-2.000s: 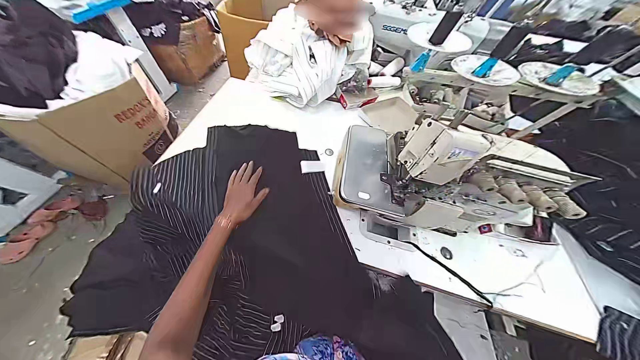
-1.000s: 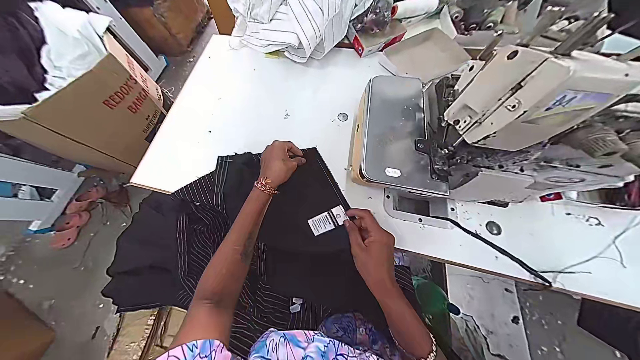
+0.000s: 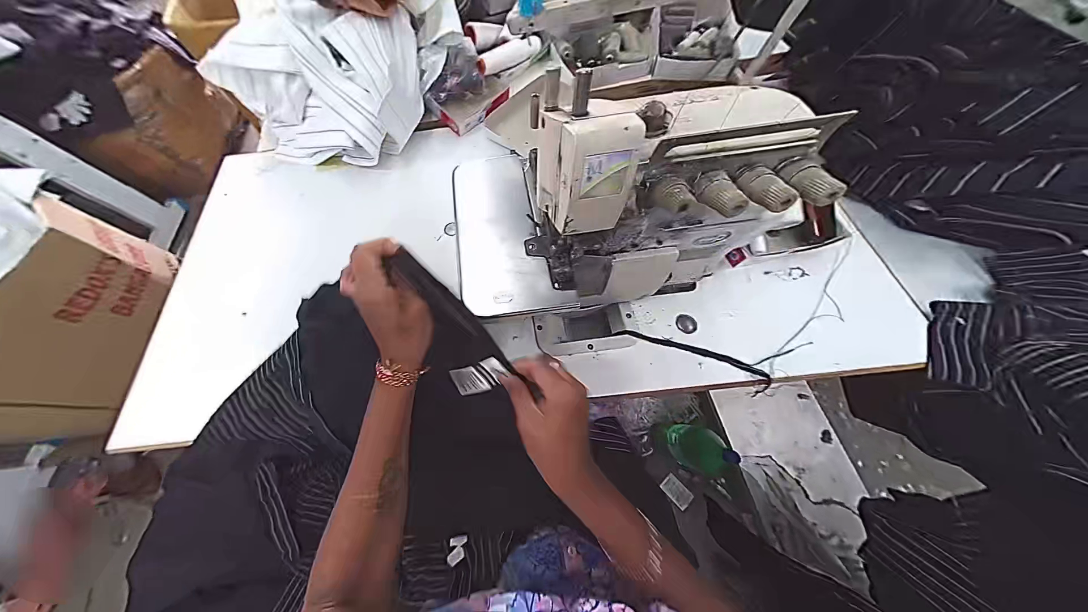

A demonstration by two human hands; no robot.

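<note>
Black cloth with white-striped parts (image 3: 357,476) lies over the front edge of the white table and down into my lap. My left hand (image 3: 387,297) grips one end of its folded upper edge, beside the overlock machine's metal plate (image 3: 493,238). My right hand (image 3: 548,408) pinches the same edge lower down, at a white printed label (image 3: 478,376). Between both hands the edge is drawn fairly straight, slanting down to the right. The overlock sewing machine (image 3: 595,170) stands just beyond, and the cloth is not under its needle area. Fingertips of my left hand are partly hidden.
White striped fabric (image 3: 340,85) is heaped at the table's back, near thread cones (image 3: 510,55). A cardboard box (image 3: 85,314) stands at the left. A black cord (image 3: 697,350) trails over the table (image 3: 255,221). Dark striped garments (image 3: 1003,340) hang at the right; a green bottle (image 3: 699,449) lies below.
Two seconds ago my left hand lay flat on the cloth and my right was not visible. Now both hold its edge, lifted nearer the machine plate than one second ago.
</note>
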